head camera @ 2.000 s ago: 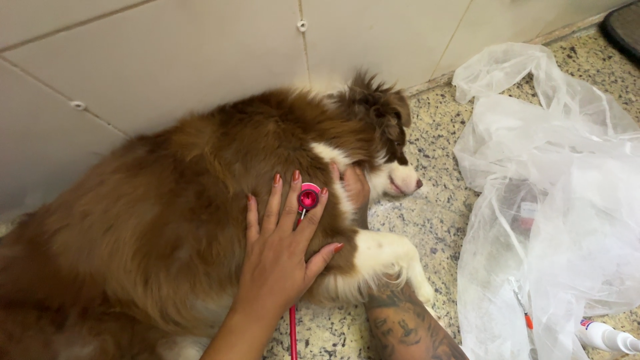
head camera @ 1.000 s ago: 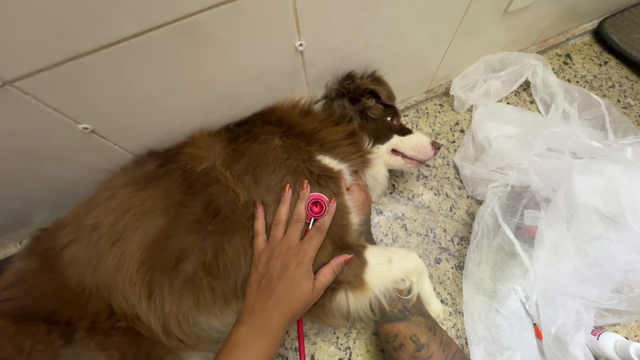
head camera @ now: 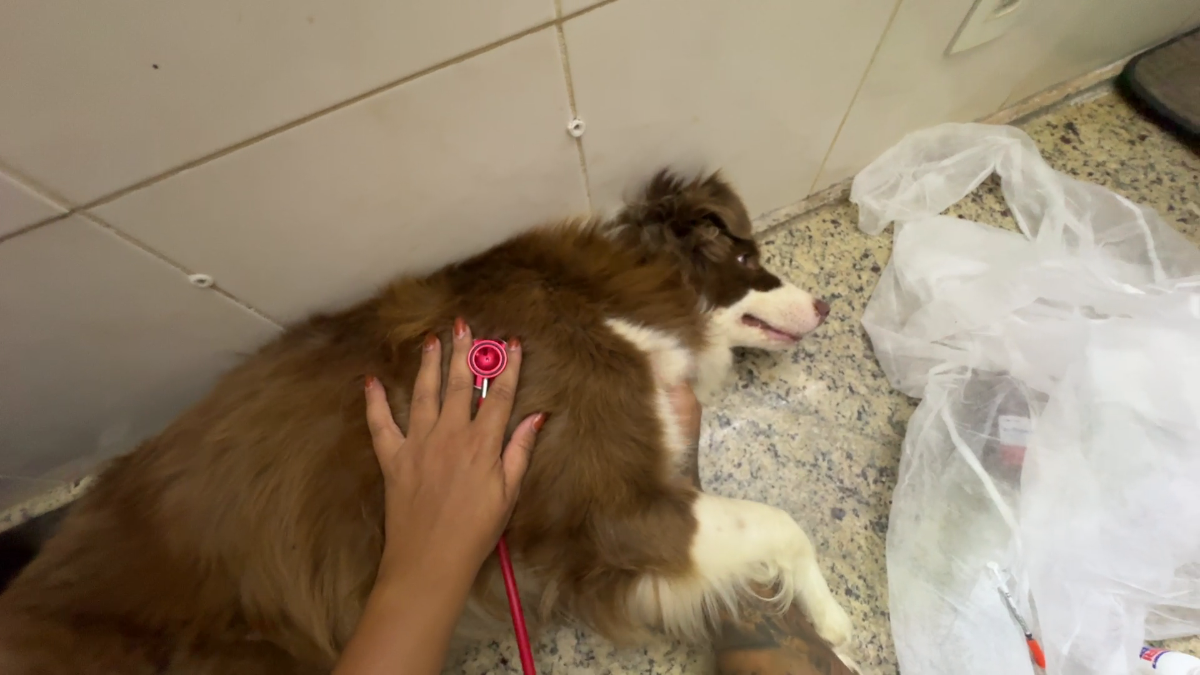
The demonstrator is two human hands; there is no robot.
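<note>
A brown and white long-haired dog lies on the floor against the wall, its face turned right and its mouth slightly parted. My left hand rests palm down on its side, fingers spread. Between the index and middle fingers it holds the red stethoscope chestpiece against the fur, and the red tube runs down from beneath the hand. A tattooed forearm, seemingly mine, passes under the white foreleg. My right hand seems to be at the dog's chest, mostly hidden by fur, its fingers out of sight.
Crumpled translucent plastic bags lie on the speckled floor at the right. Near them are a thin orange-tipped item and a white tube. A tiled wall runs behind the dog, with a dark mat at the upper right.
The dog's head has lifted and turned, so its eye and muzzle show more than two seconds ago. My left hand remains on its side with the chestpiece. The view has shifted somewhat.
</note>
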